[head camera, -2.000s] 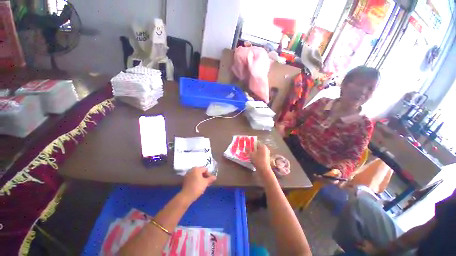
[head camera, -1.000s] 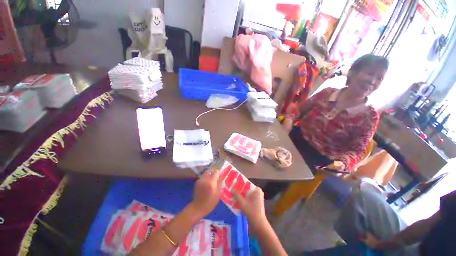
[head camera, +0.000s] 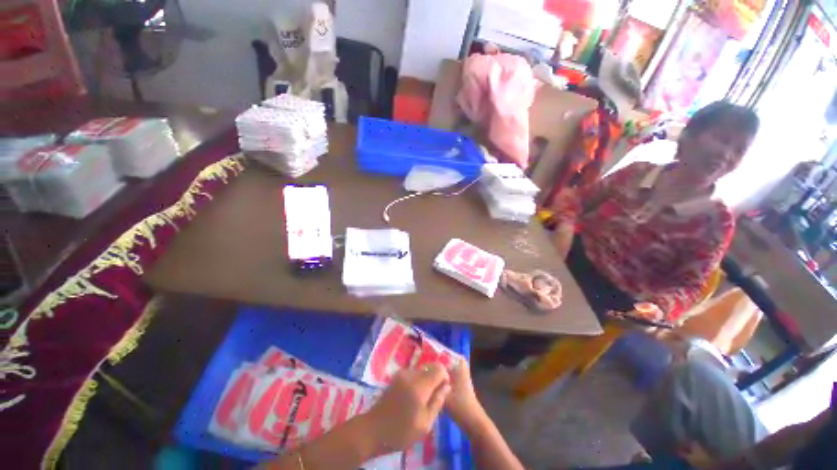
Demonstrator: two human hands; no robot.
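A clear bag with a red-and-white card in it (head camera: 393, 351) is held over the near blue tray (head camera: 262, 332). My left hand (head camera: 410, 404) and my right hand (head camera: 462, 395) meet at the bag's near right end, fingers closed on it. The fingers hide that end. Overlapping filled bags (head camera: 280, 404) lie in the near tray. On the brown table (head camera: 229, 266), the pile of clear printed bags (head camera: 378, 262) lies in the middle and the card stack (head camera: 469, 266) to its right.
A bright phone (head camera: 307, 223) stands left of the bags. A pinkish tangled clump, perhaps rubber bands (head camera: 534, 288), lies at the right edge. White stacks (head camera: 284, 133) and a far blue tray (head camera: 418, 149) sit at the back. A person (head camera: 652, 220) sits at right; another person's arm shows lower right.
The right hand took a card from the stack and brought it to the left hand over the tray. The card now shows inside a clear bag. The view has shifted slightly.
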